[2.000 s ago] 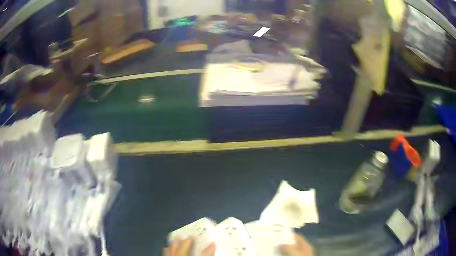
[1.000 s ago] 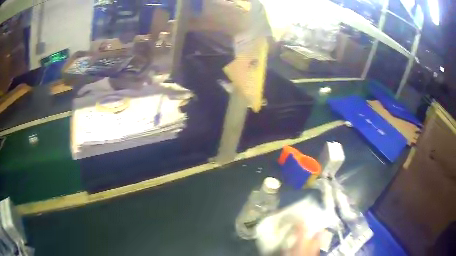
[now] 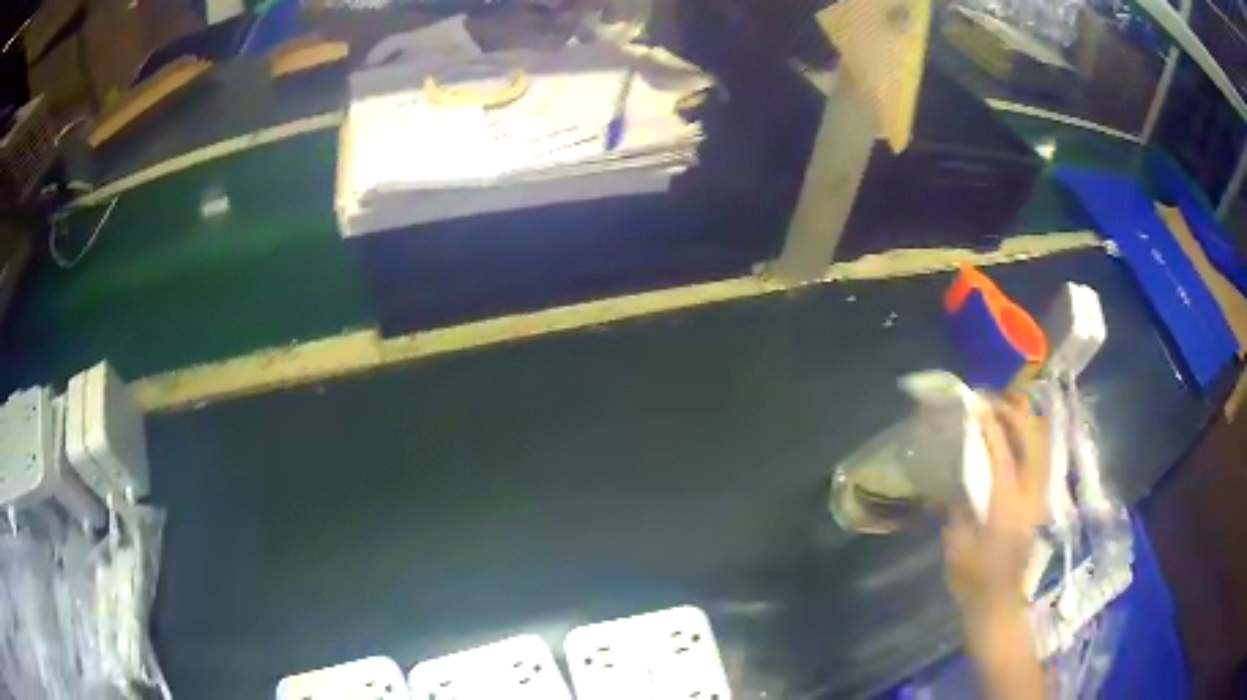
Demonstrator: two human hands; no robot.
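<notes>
My right hand (image 3: pixel 1005 492) is at the right, blurred, with a white wiping cloth (image 3: pixel 974 458) in its fingers. The cloth is against the upper part of the clear bottle (image 3: pixel 873 495), whose cap and neck are hidden; the bottle looks tilted. Three white power strips, a left one (image 3: pixel 345 681), a middle one (image 3: pixel 495 676) and a right one (image 3: pixel 648 659), lie slots up at the bottom edge, cut off by it. My left hand is out of the picture.
White strips (image 3: pixel 107 431) stand at left with bagged cords (image 3: pixel 82 588). An orange-blue holder (image 3: pixel 996 328) and a standing strip (image 3: pixel 1078 328) are behind my right hand. A blue tote (image 3: pixel 1162 602) is at lower right. A paper stack (image 3: pixel 506 144) lies opposite.
Both hands were at the strips; my left hand has since left the picture. The cloth was lifted from the bench by my right hand and is now against the bottle. The view turned right, then partly back.
</notes>
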